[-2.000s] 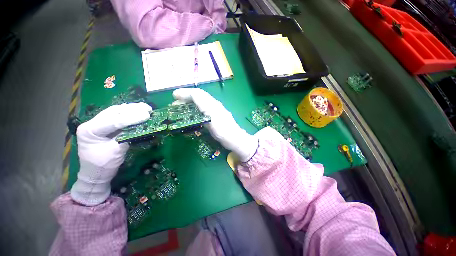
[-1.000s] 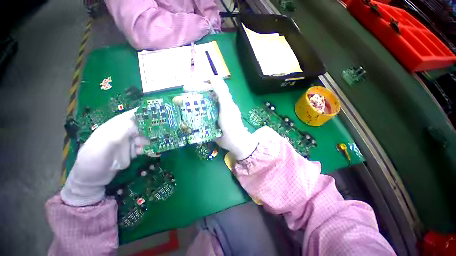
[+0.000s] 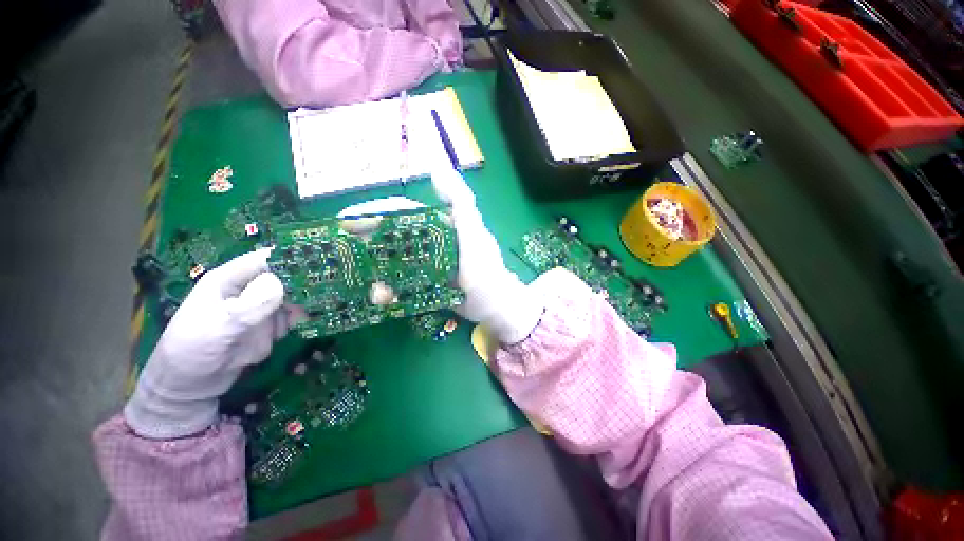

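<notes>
A green PCB panel [image 3: 365, 266] of joined boards is held above the table, its flat face towards me. My left hand [image 3: 217, 328], in a white glove, grips its left edge. My right hand [image 3: 476, 254], also gloved, holds its right edge; part of its fingers is hidden behind the panel. A circuit board [image 3: 309, 410] lies on the green mat at the lower left. Other boards [image 3: 592, 273] lie right of my right hand and others [image 3: 196, 252] at the left, partly hidden. A small board lies partly hidden below the panel.
A record sheet [image 3: 349, 148] with pens lies at the back. A black bin [image 3: 661, 132] holds sheets; a yellow cup [image 3: 645, 235] of small bits stands beside it. The conveyor belt [image 3: 835, 254] runs along the right, with a red divided tray [image 3: 867, 90] across it. A person's pink sleeves [image 3: 338, 58] rest behind the table.
The panel was seen nearly edge-on, then tilted so that its flat face shows to me. Both hands still hold it. The view has shifted slightly.
</notes>
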